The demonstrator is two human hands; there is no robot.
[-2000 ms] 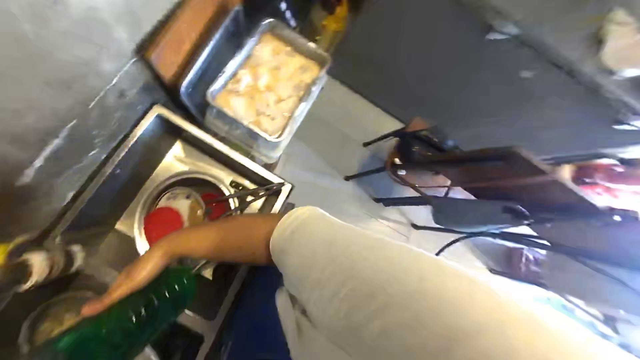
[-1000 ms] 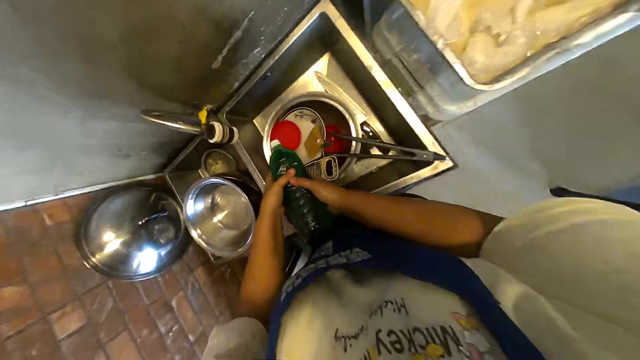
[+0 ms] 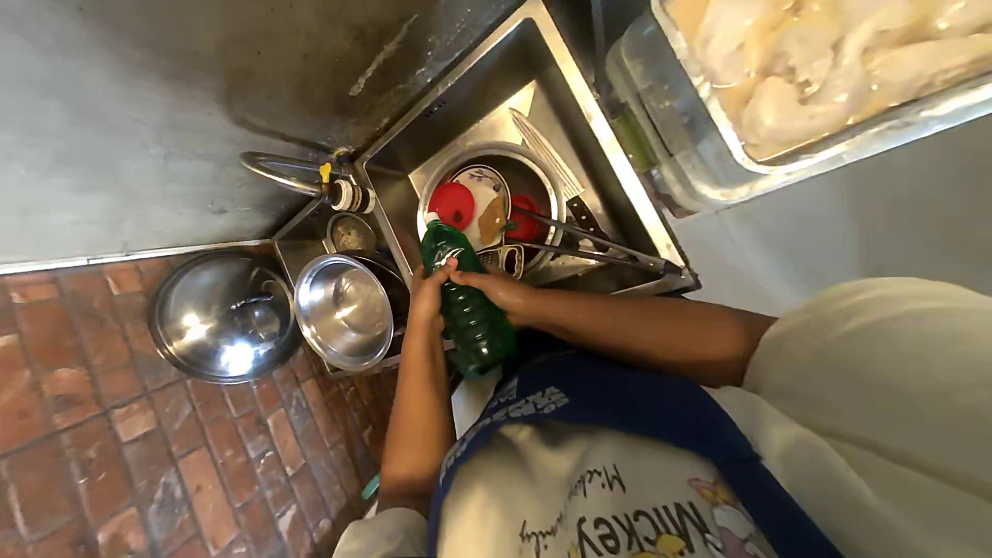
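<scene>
A green plastic bottle [image 3: 474, 322] with a white cap tilts over the near edge of the stainless steel sink [image 3: 434, 128]. My left hand [image 3: 428, 298] grips its left side and my right hand [image 3: 492, 291] grips its right side, both near the upper part. Beyond the cap, a round metal pot [image 3: 554, 190] in the sink holds a patterned plate [image 3: 482, 186], red round items [image 3: 452, 204] and a grater [image 3: 509, 260]. Metal tongs [image 3: 597, 239] lie across the pot's rim. Beside the pot rests a knife with a black handle [image 3: 583, 213].
A faucet [image 3: 283, 172] reaches in from the wall. Left of the sink stand a steel bowl [image 3: 343, 311], a small bowl [image 3: 350, 232] and a large domed lid [image 3: 223, 318]. At the upper right, a clear container [image 3: 721, 174] holds pale raw meat pieces. Brick flooring lies lower left.
Two seconds ago one hand was visible at the green bottle; now both hold it. The view has swung over the sink. Since one second ago, hands and bottle have barely moved.
</scene>
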